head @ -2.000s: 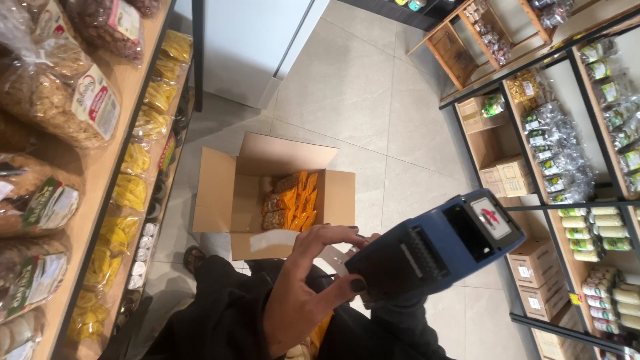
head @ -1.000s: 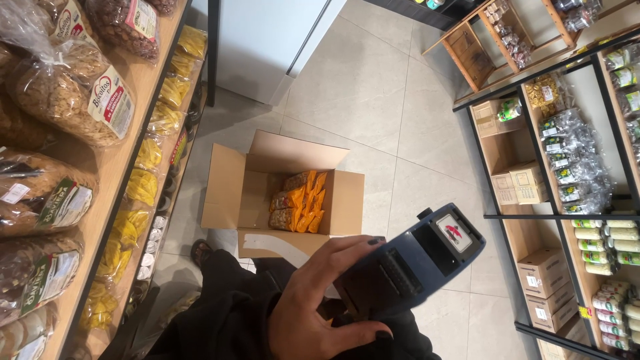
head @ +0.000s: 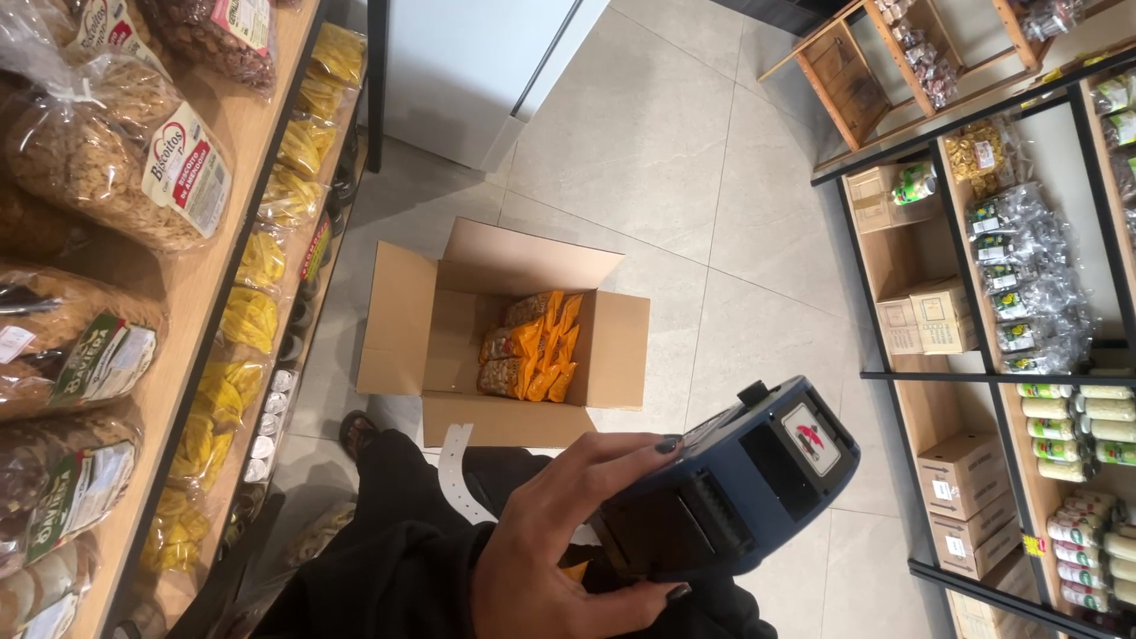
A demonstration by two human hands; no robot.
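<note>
My left hand (head: 559, 541) spans the near end of a dark blue handheld price labeler (head: 728, 488), fingertips on its upper edge and thumb at its lower edge. A curved white paper strip (head: 454, 470) extends left of the hand. My right hand is hidden; a dark sleeve shows below the labeler. Beyond the hand, an open cardboard box (head: 399, 328) on the floor holds several orange-topped clear food packets (head: 532, 351), lying against one another. A bit of orange packaging (head: 577, 571) shows between my left thumb and fingers.
A wooden shelf (head: 200, 311) with bagged biscuits (head: 98, 151) runs along the left, above a lower row of yellow packets (head: 248, 315). A white cabinet (head: 453, 71) stands beyond the box. Right-hand shelves (head: 927, 390) carry cartons (head: 963, 479), bags and jars. My foot (head: 358, 430) is beside the box.
My left fingers have moved from beside the labeler onto its upper edge, with the thumb at the lower edge. The packets in the box have not moved.
</note>
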